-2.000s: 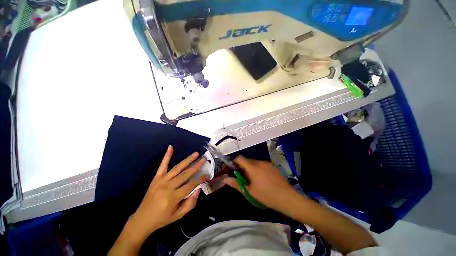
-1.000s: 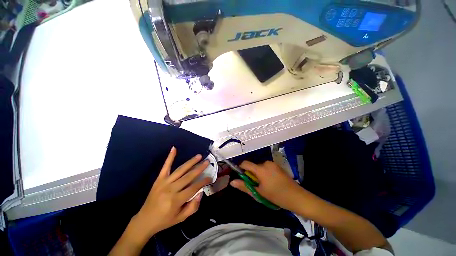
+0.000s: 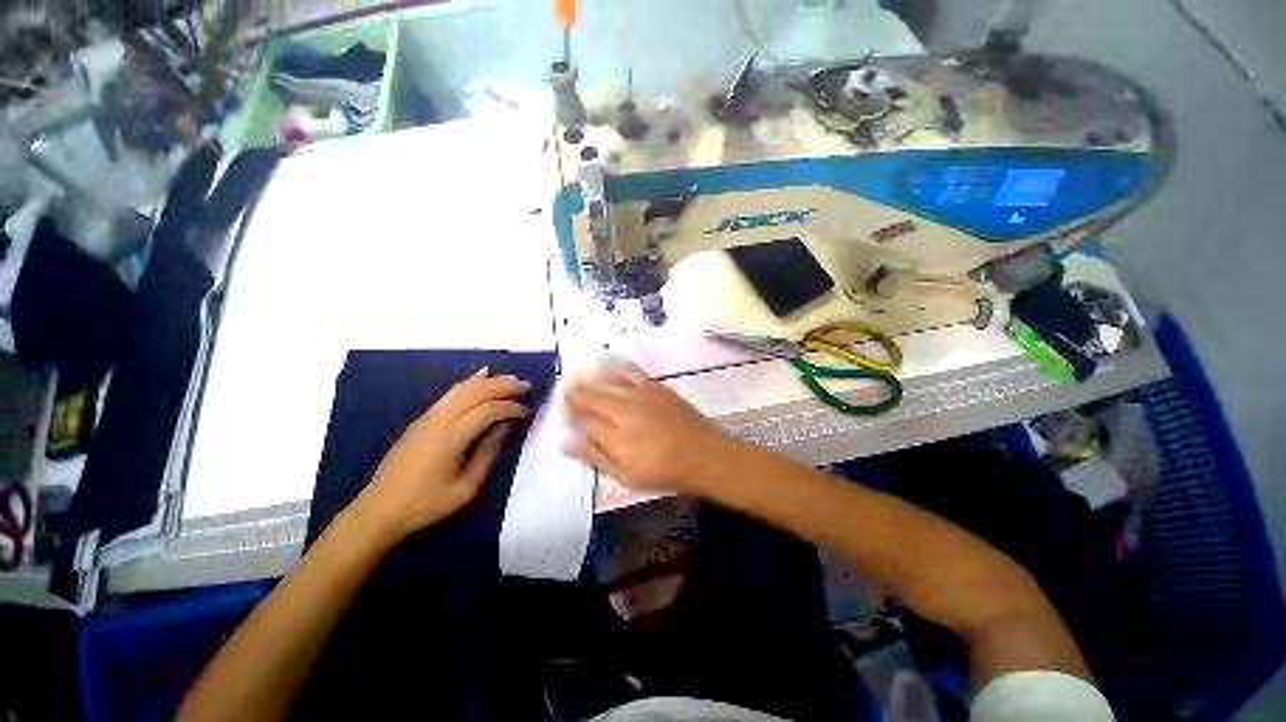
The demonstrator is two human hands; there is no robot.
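A navy fabric panel lies on the table and hangs over its front edge. A white cloth piece lies along the panel's right side, its lower end past the table edge. My left hand rests on the navy panel, fingers bent. My right hand, slightly blurred, lies on the upper part of the white piece, fingertips just in front of the needle area; whether it pinches the cloth is unclear. The scissors, with one yellow and one green handle, lie on the machine bed right of my right hand.
The sewing machine spans the back right, with a black flat square on its bed. A green small tool lies at the table's right end. Stacked cut pieces line the left edge. A blue basket stands at right.
The scissors have left my right hand and now lie on the bed. My right hand has moved up onto the white piece, which now shows as a long strip. The view has tilted up.
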